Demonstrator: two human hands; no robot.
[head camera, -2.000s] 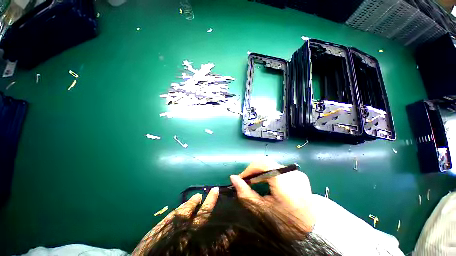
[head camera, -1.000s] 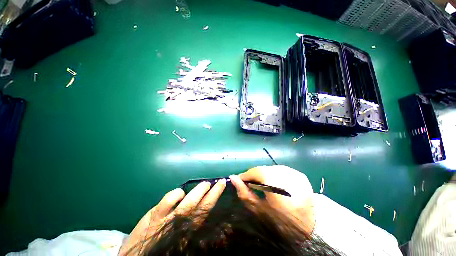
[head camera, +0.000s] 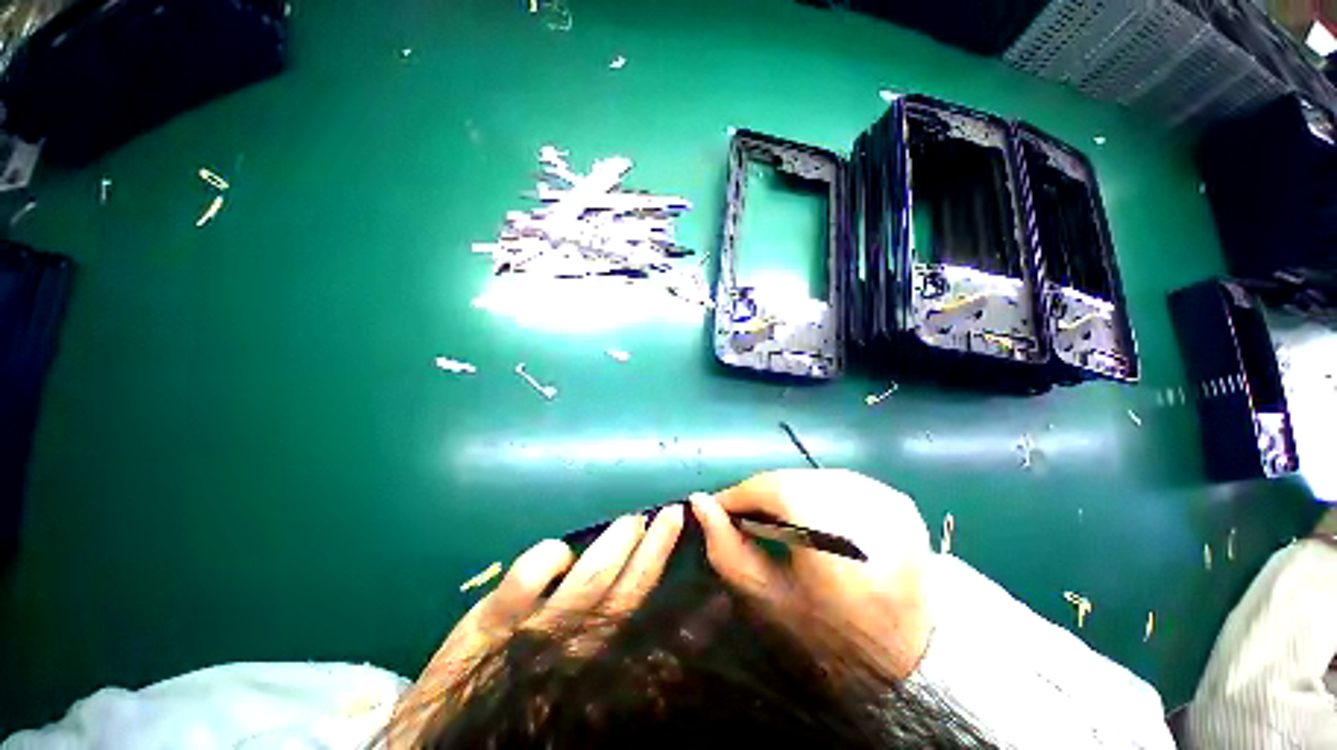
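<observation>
A black phone middle frame lies at the bottom centre of the mat. Only its far edge shows; my hands and hair hide the rest. My left hand rests on it with the fingers laid over its far edge. My right hand is at its right part, holding dark tweezers like a pen. The tweezers' tip is hidden under the fingers. A pile of thin white liner strips lies farther back. A single phone frame lies right of the pile, beside stacked frames.
Another stack stands at the right, near a person's striped sleeve. Dark stacks stand at the back left and left edge. A long row of frames runs along the back right. Loose liner scraps and a dark strip lie on the green mat.
A dark strip, absent two seconds ago, lies behind my right hand. The tweezers have tilted so their rear end points down to the right. My left fingers have shifted right along the frame.
</observation>
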